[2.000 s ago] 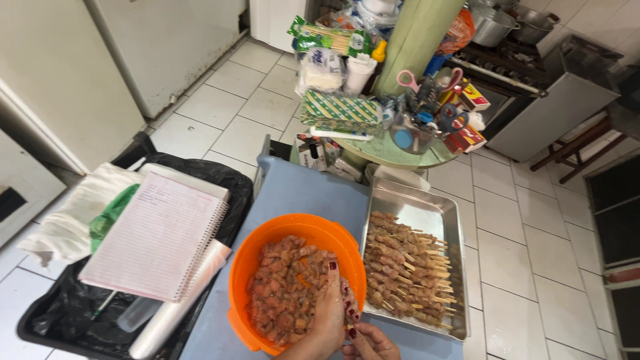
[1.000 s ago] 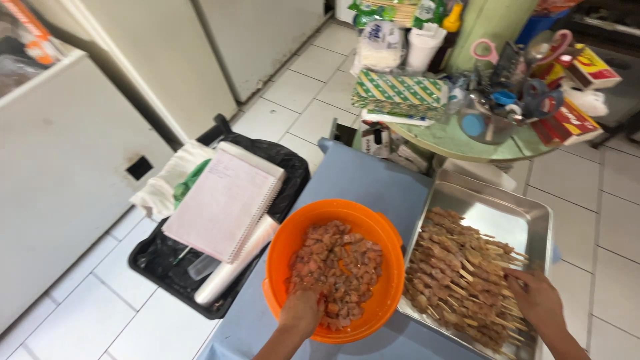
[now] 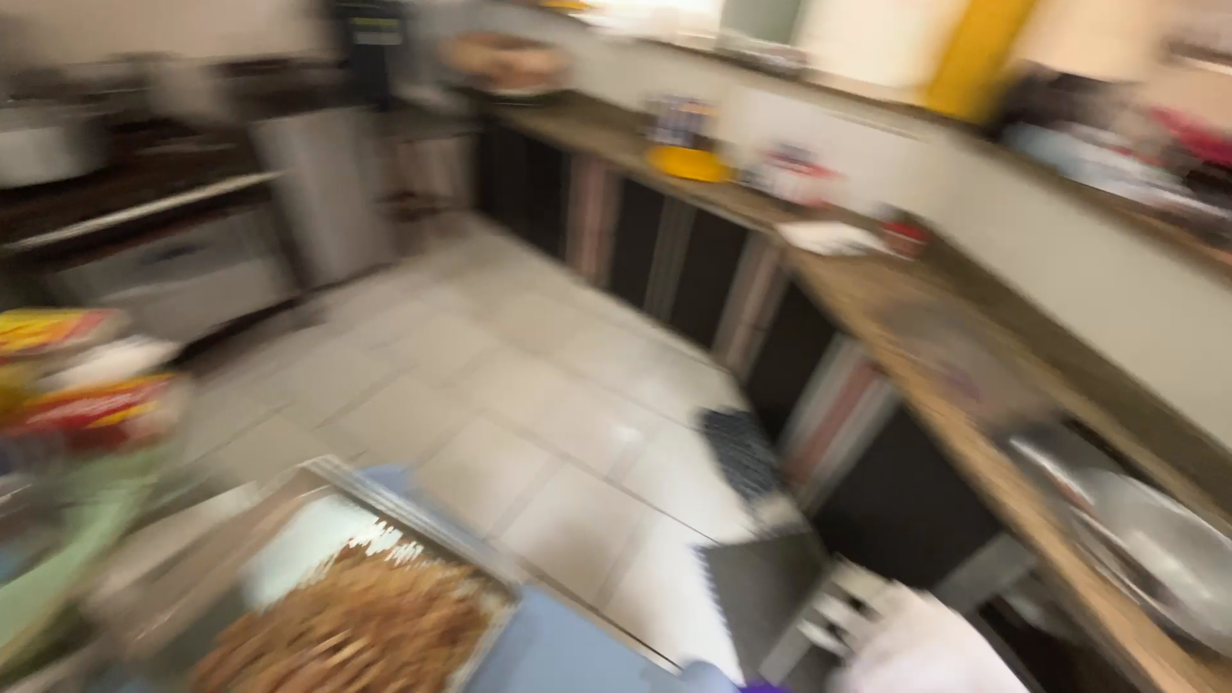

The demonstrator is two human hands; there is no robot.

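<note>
Neither of my hands shows in the head view now, which is strongly blurred. At the lower left lies a metal tray (image 3: 510,604) on a blue-covered table (image 3: 577,645). A heap of skewered meat pieces (image 3: 356,626) fills much of the tray, with pale stick ends pointing toward its far side. The orange basin is outside this view.
A counter (image 3: 866,327) with dark cabinet fronts runs down the right, bearing a large metal bowl or basin (image 3: 1155,549). A stove (image 3: 173,231) stands at the left beyond a green table (image 3: 87,549) with packages. A chair-like object with pale cloth (image 3: 924,645) is at the lower right.
The view has swung far to the right. Both hands, one in the orange basin and one at the skewers a second ago, have left view along with the basin.
</note>
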